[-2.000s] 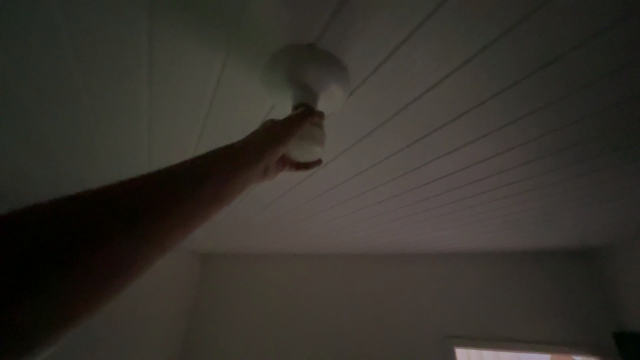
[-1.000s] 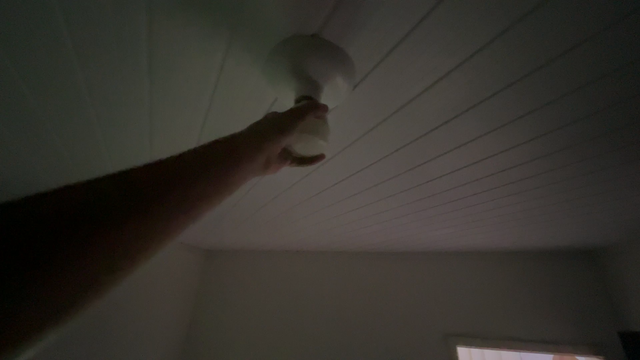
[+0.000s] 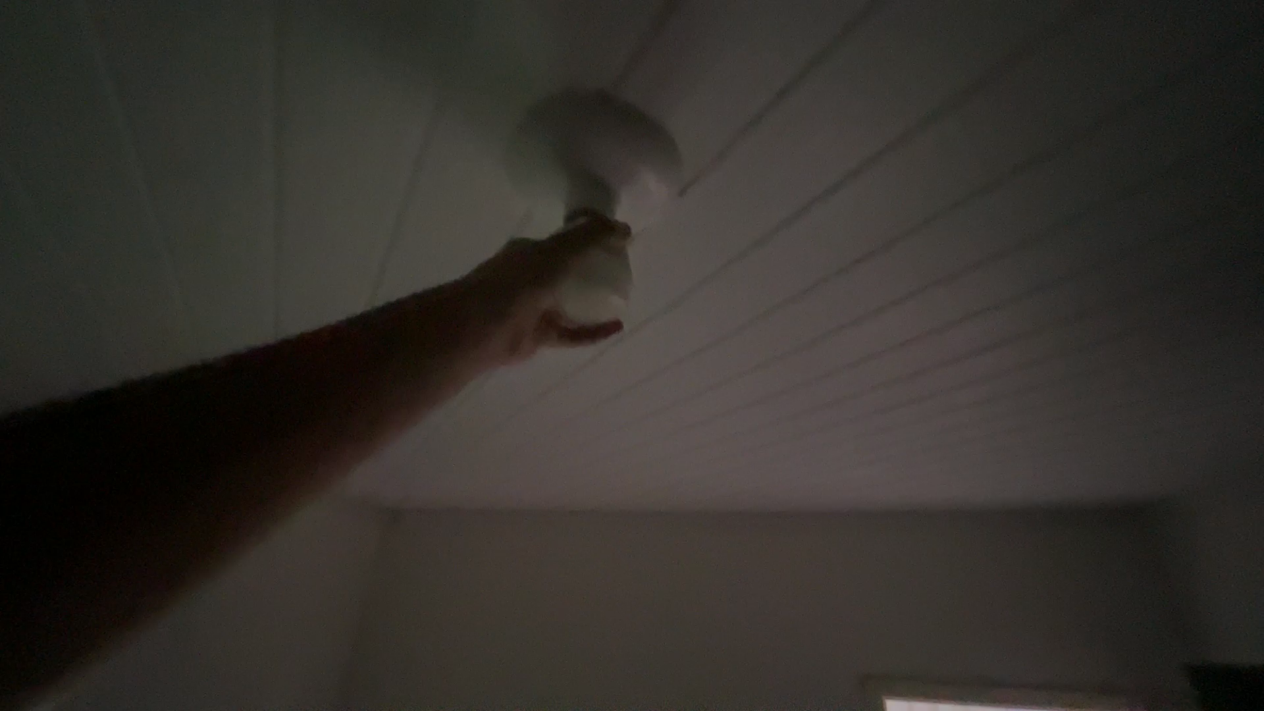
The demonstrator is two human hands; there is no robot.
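My left hand point(image 3: 553, 286) reaches up from the lower left, its fingers and thumb around a white light bulb point(image 3: 599, 284). Above the bulb is a round white ceiling lamp holder point(image 3: 602, 148), and the bulb's upper end is at the holder's neck. Part of the bulb is hidden behind the fingers, and the dim light blurs the details. My right hand is out of view.
A ceiling of pale boards point(image 3: 839, 296) with long grooves spreads around the lamp holder. Beyond it stands a plain wall point(image 3: 691, 602). A bright, framed opening point(image 3: 987, 704) shows at the bottom right, beside a dark object point(image 3: 1224, 686).
My left hand stays around the bulb, with only slight shifts of the fingers. The view has moved a little.
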